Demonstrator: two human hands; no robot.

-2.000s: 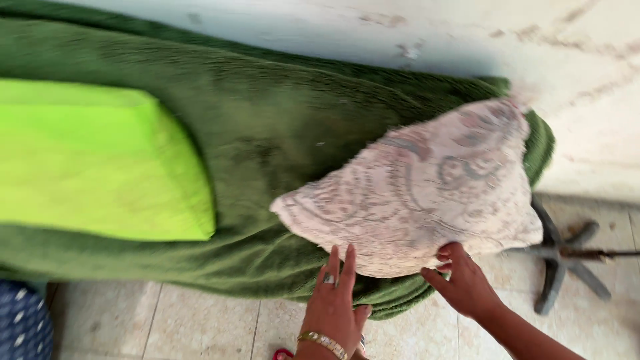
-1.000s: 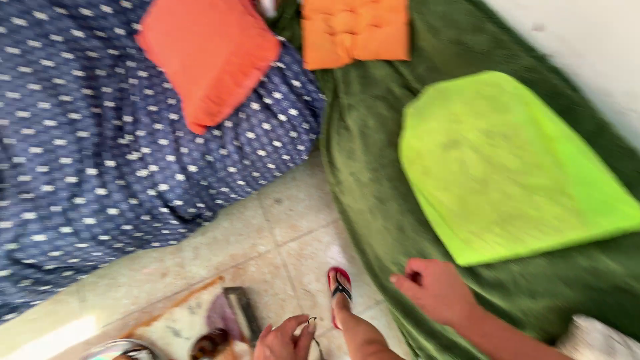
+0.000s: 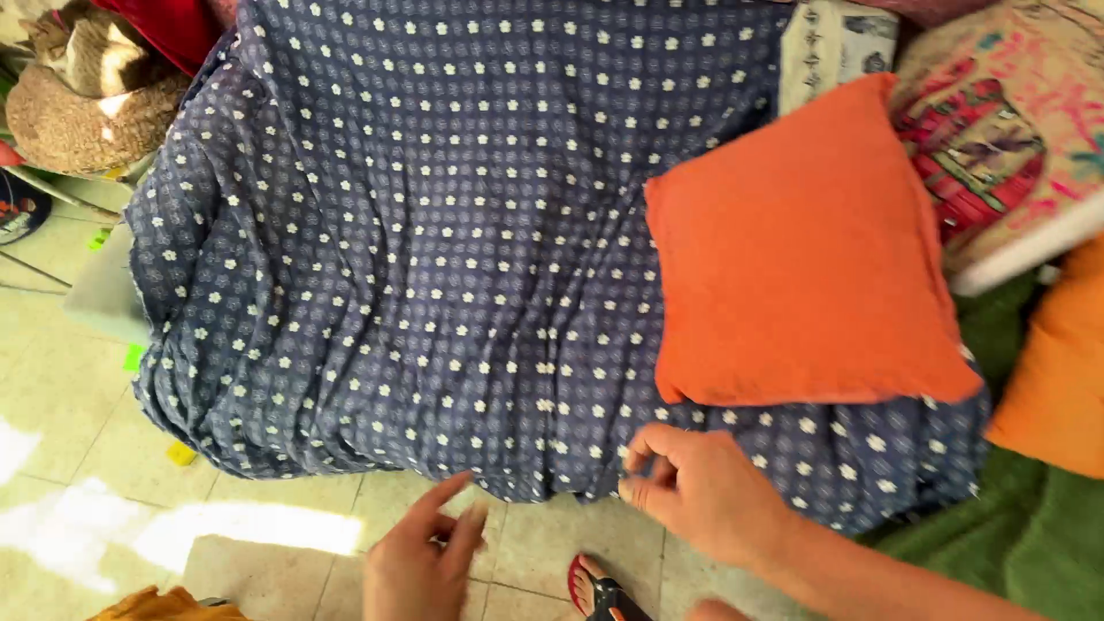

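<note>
A dark blue cloth with small white flowers (image 3: 448, 259) covers a wide seat, creased along its front. An orange-red cushion (image 3: 802, 259) lies on its right part. My right hand (image 3: 690, 483) is over the cloth's front edge, just below the cushion, its fingers curled toward the thumb; whether it pinches the cloth cannot be told. My left hand (image 3: 431, 543) is lower and to the left, in front of the edge above the floor, with thumb and fingers apart and nothing in it.
A cat (image 3: 99, 52) rests on a brown fleecy cushion (image 3: 86, 121) at the upper left. To the right are a printed fabric piece (image 3: 1018, 129), an orange cushion (image 3: 1056, 371) and a green blanket (image 3: 1000, 535). A sandalled foot (image 3: 599, 591) stands on the tiled floor (image 3: 78, 414).
The view has swung from the green-covered seat to the blue-covered one. Two seconds ago both hands were at a pale patterned cushion; now they are by the blue cloth's front edge.
</note>
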